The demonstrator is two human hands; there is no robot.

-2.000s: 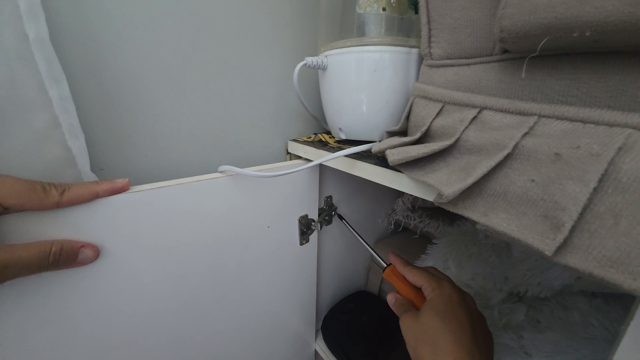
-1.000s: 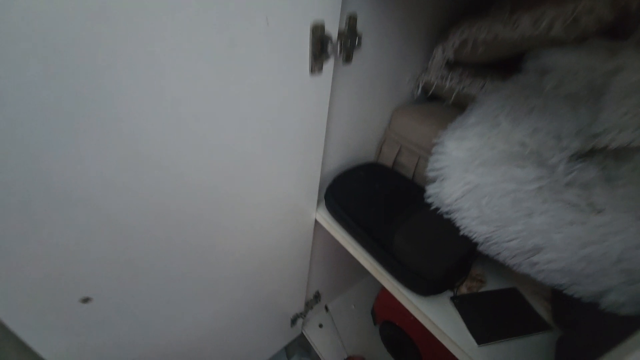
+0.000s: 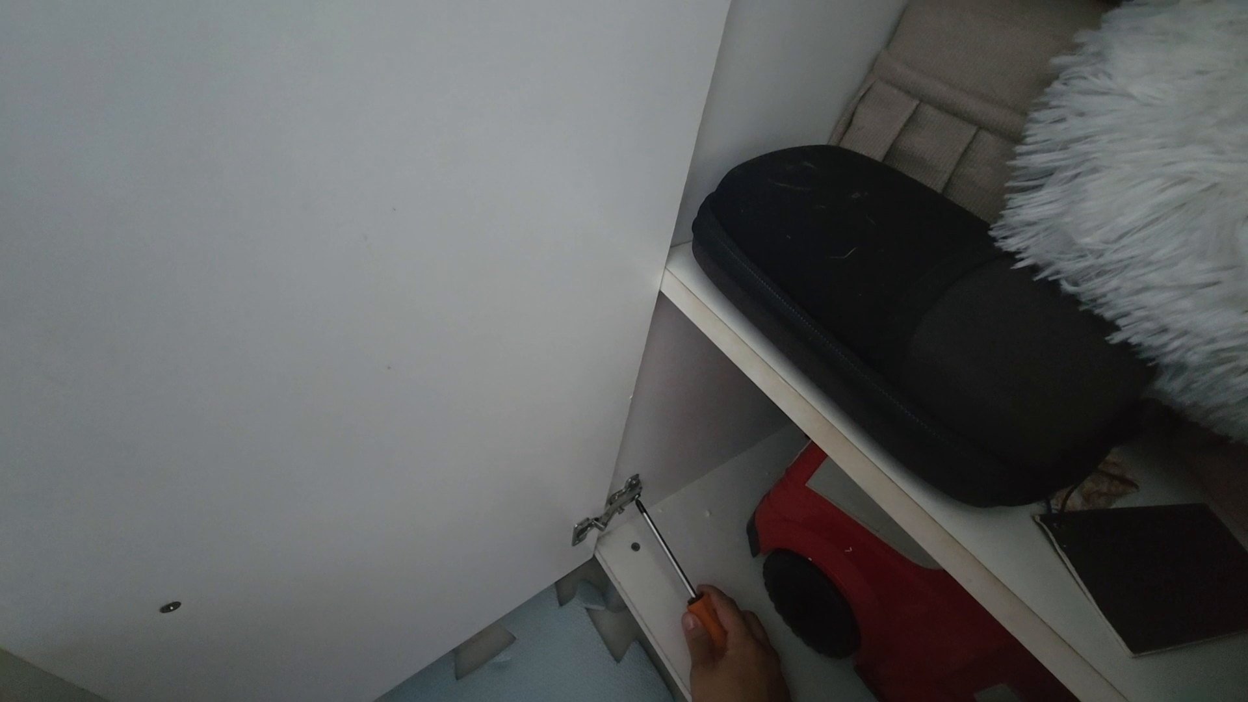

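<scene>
My right hand, low in the view, grips the orange handle of a screwdriver. The screwdriver's metal tip meets the lower metal cabinet hinge, at the part fixed to the cabinet's inner side wall. That hinge joins the wall to a white cabinet door, which stands open and fills the left of the view. A small round metal fitting sits near the door's lower left. My left hand is out of view.
A black zippered case and a dark flat booklet lie on the white shelf, beside white fluffy fabric and beige cloth. Below is a red toy car. Interlocking foam mats cover the floor.
The view has swung down from the upper hinge to the lower one. My right hand has moved the screwdriver from the upper hinge to the lower hinge. My left hand, earlier at the door's top edge, has left view.
</scene>
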